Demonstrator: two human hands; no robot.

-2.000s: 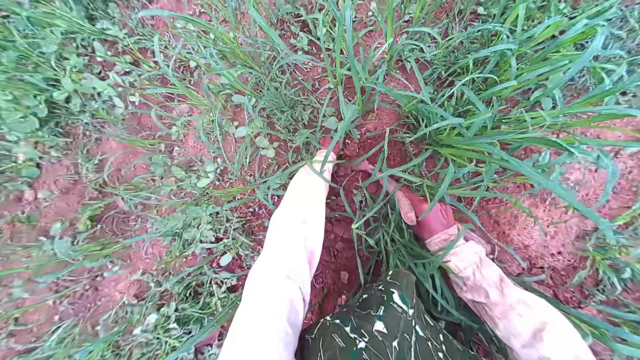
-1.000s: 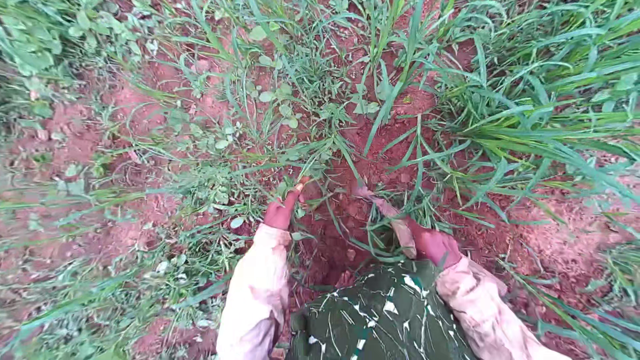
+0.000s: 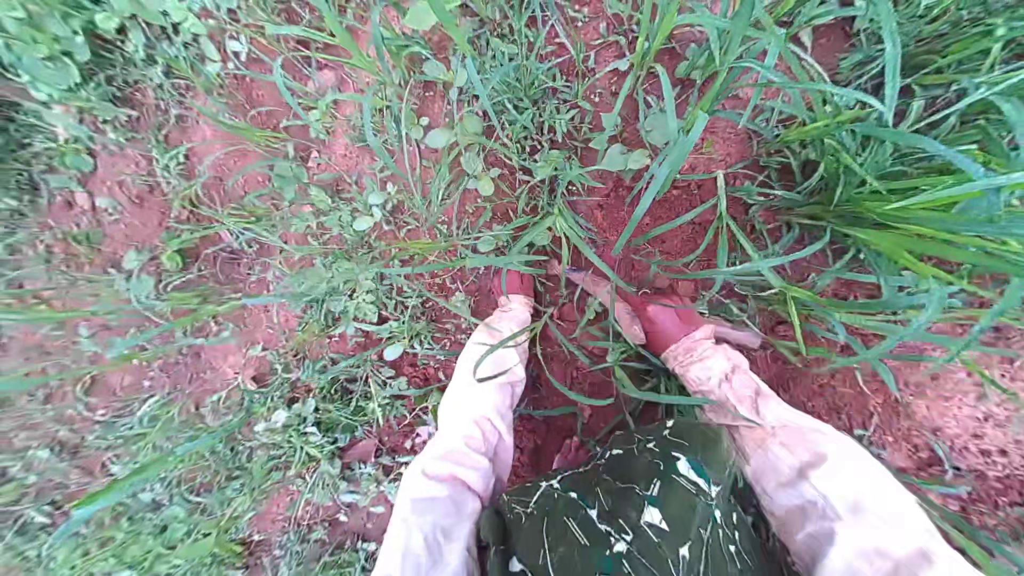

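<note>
My right hand point(image 3: 668, 322) is closed around a hand tool with a flat, soil-dusted blade point(image 3: 604, 296); a handle end sticks out behind the hand, and the exact kind of tool cannot be told. The blade points up and left, low over the red soil. My left hand point(image 3: 514, 284) is down among green weeds point(image 3: 552, 232), left of the blade tip. Grass leaves cover its fingers, so whether it grips a stem cannot be seen.
Tall grass clumps point(image 3: 904, 192) stand at the right. Low broad-leaved weeds point(image 3: 320, 280) spread over red soil point(image 3: 128, 200) on the left. Patterned dark green cloth point(image 3: 624, 512) covers my lap at the bottom.
My left hand has moved from beside the weeds in among their leaves, nearer the blade. The tool stays in my right hand.
</note>
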